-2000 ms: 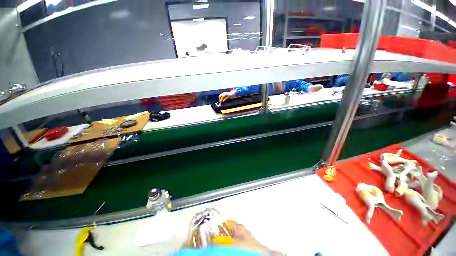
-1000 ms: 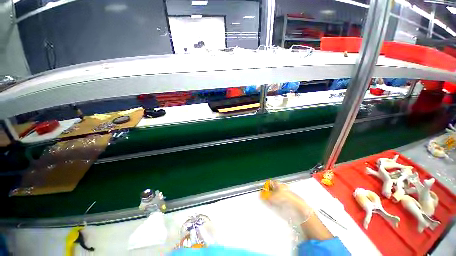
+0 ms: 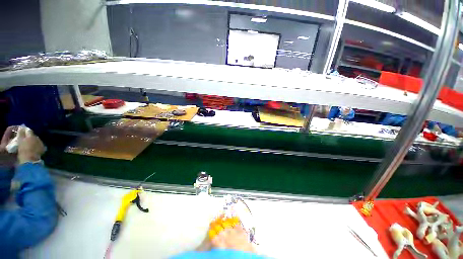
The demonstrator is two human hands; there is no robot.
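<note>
A clear, shiny plastic shell [image 3: 242,211] is at the bottom middle of the view, over the white bench. One hand with orange-yellow finger cots, which looks like my left hand [image 3: 227,231], is closed against the shell's left side. Its fingertips and the shell's lower part are partly hidden, and a blue sleeve crosses the bottom edge. My right hand cannot be made out.
A yellow blow gun [image 3: 123,210] lies left; a small bottle [image 3: 203,183] stands at the bench edge. Tweezers [image 3: 362,241] lie beside the red tray [image 3: 378,222] with off-white branched parts [image 3: 403,238]. Behind are the green belt [image 3: 264,169] and a post. Another person's hands [image 3: 29,146] are far left.
The view has turned left, so the bench things sit further right. My right hand, reached out at the belt edge a second ago, is no longer seen there. The white wipe by the bottle is gone.
</note>
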